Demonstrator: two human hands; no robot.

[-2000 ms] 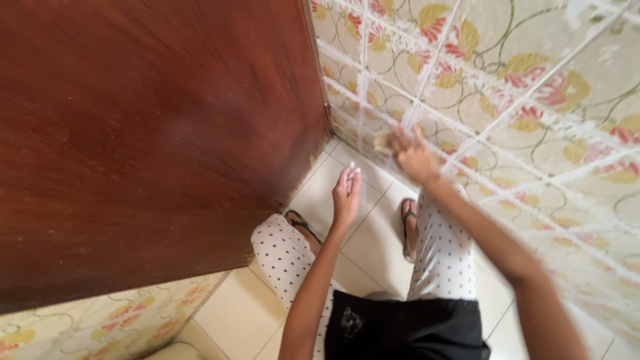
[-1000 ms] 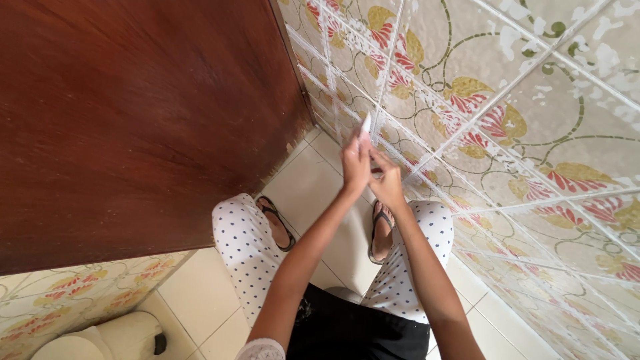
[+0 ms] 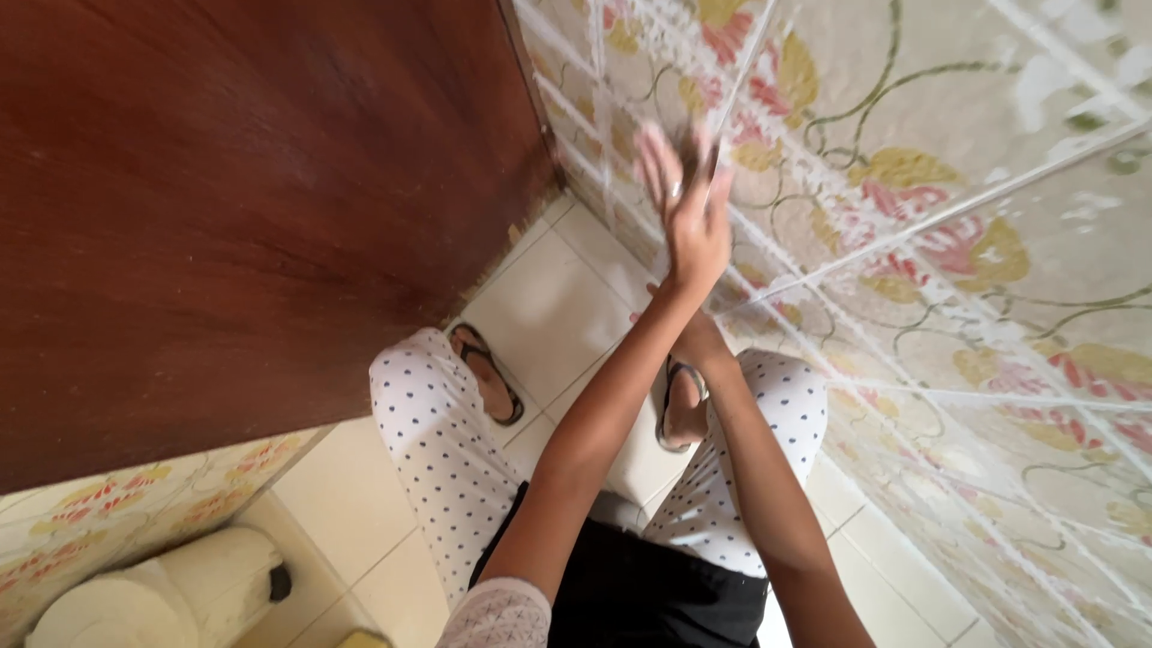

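My left hand (image 3: 693,216) is raised against the floral wall tiles (image 3: 886,202), fingers spread and blurred by motion. A dark, thin shape shows between its fingers; what it is I cannot tell. Below it, partly hidden behind the left wrist, my right hand (image 3: 688,333) has its fingertips pointing left; whether it holds anything is hidden. White grout or paste lines the tile joints and smears the tile faces around them.
A brown wooden door (image 3: 270,207) stands at the left, close to the tiled corner. Pale floor tiles (image 3: 540,297) lie between my sandalled feet. At the lower left are a cream cylindrical container (image 3: 225,576) and a yellow object (image 3: 364,639) at the frame's edge.
Two seconds ago my right hand was at the wall and the left hung lower. They came together one second ago; now my left hand is at the tiles with the right below it.
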